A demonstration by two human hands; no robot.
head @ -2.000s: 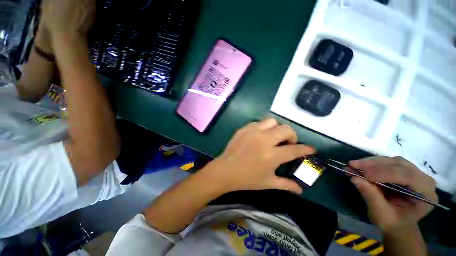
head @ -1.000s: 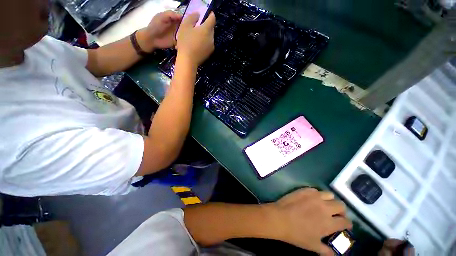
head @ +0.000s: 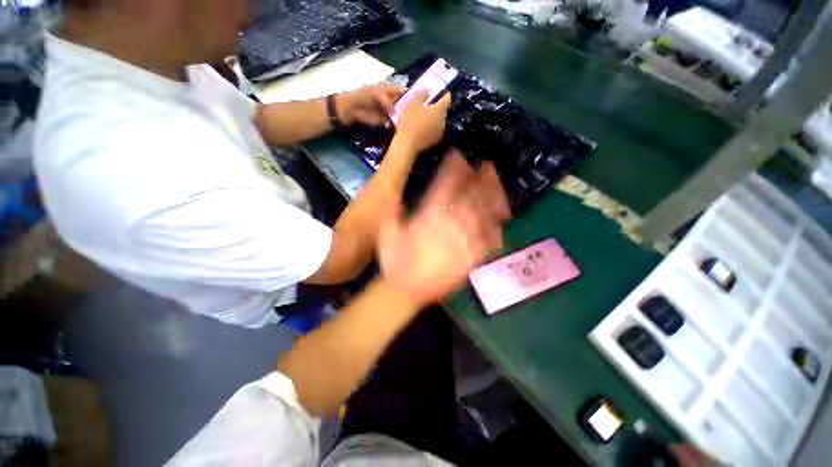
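Observation:
A small black watch body [head: 600, 420] with a white battery and a yellow edge lies on the green bench top near its front edge, with no hand on it. My left hand [head: 444, 233] is raised in front of me, blurred, fingers apart and empty, left of a smartphone [head: 525, 275] with a pink screen lying on the bench. My right hand [head: 695, 456] shows only as a small blurred piece at the bottom edge, right of the watch body; its fingers and anything in them cannot be made out.
A white compartment tray [head: 670, 376] at right holds several black watch units. A black plastic tray [head: 547, 150] lies at the back. A seated person at left holds another phone [head: 424, 88]. A metal upright [head: 730, 150] slants across the upper right, by worn tape [head: 609, 208].
My left hand has let go of the watch body and moved up and left, opening. The watch body now rests on the bench. The view has shifted, showing more of the tray.

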